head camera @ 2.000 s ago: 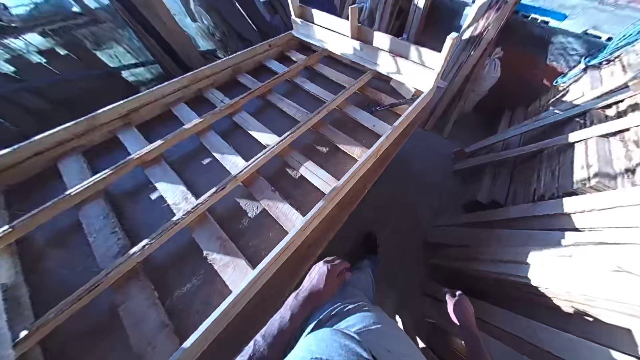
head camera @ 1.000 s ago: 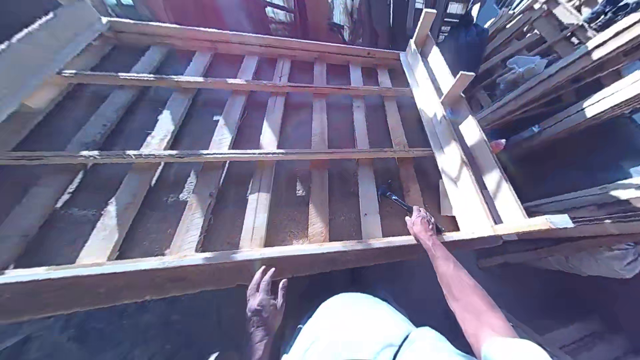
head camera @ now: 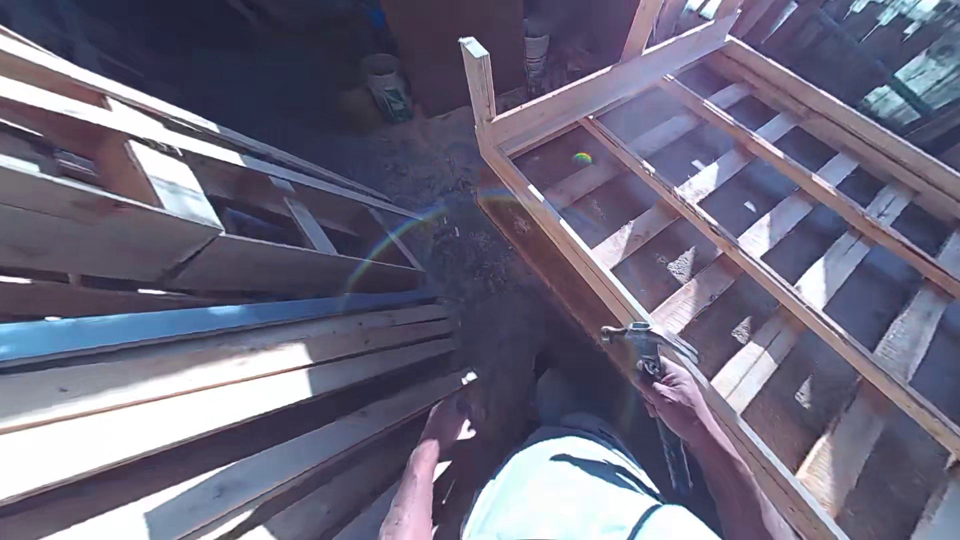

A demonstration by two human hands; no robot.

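Note:
My right hand (head camera: 675, 397) grips a claw hammer (head camera: 646, 342) close to its metal head, with the handle pointing down toward my legs. Hand and hammer are at the near long rail of a wooden frame (head camera: 577, 247), which has long inner rails and cross slats. My left hand (head camera: 450, 421) hangs beside the ends of the stacked boards (head camera: 330, 379) on the left; its fingers are partly in shadow, and whether it holds anything is unclear.
A blue-painted edge (head camera: 225, 313) runs along the top of the board stack. Another wooden frame (head camera: 315, 266) lies behind it. A white bucket (head camera: 388, 86) stands beyond the walkway, near a brown panel (head camera: 454, 52). An upright post (head camera: 480, 79) rises from the frame's corner.
The view has swung round strongly, bringing the board stack to the left. One second ago my right hand held a dark tool over the frame; now it grips the hammer near its head.

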